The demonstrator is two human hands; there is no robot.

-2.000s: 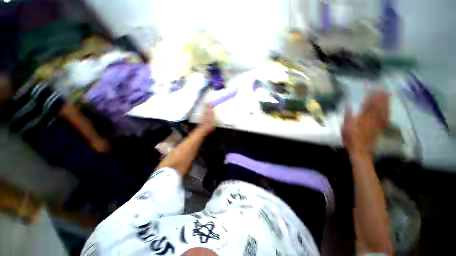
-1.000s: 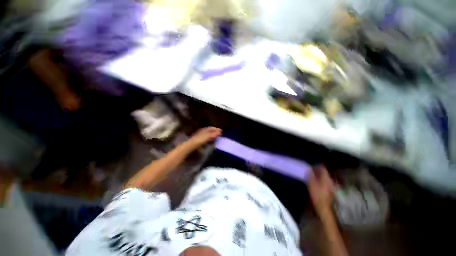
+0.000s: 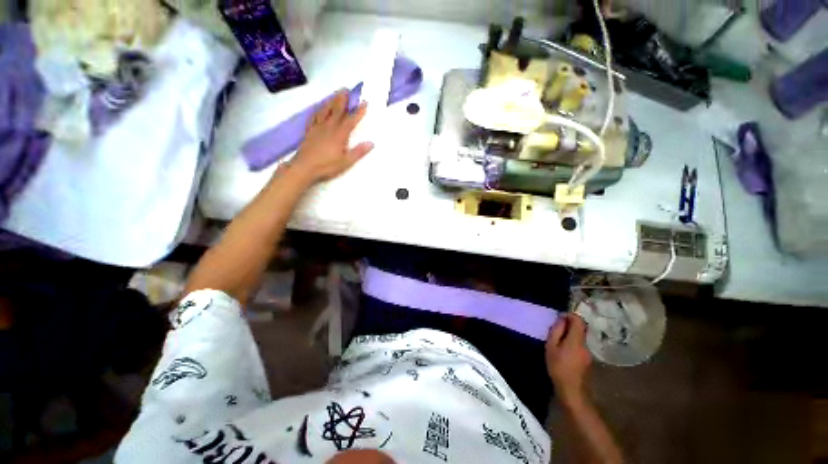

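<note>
A purple fabric band (image 3: 463, 304) lies across my lap. My right hand (image 3: 566, 352) holds its right end. My left hand (image 3: 334, 145) is spread on the table over another purple band (image 3: 277, 139) left of the machine; whether its fingers grip the band is hard to tell. A white strip (image 3: 379, 72) stands out beside this band, with a purple piece (image 3: 405, 80) to its right. The overlock machine (image 3: 536, 118) stands at the centre right of the table, and its needle area shows purple thread.
A lit phone (image 3: 265, 47) lies behind the left band. White cloth (image 3: 109, 172) drapes at the left with purple pieces. Blue-handled snips (image 3: 688, 194) lie right of the machine. A clear scrap bin (image 3: 626, 324) is below the table's right edge.
My left hand has left the lap band's left end and moved up onto the tabletop. My right hand still holds the other end. The view has turned and become sharper.
</note>
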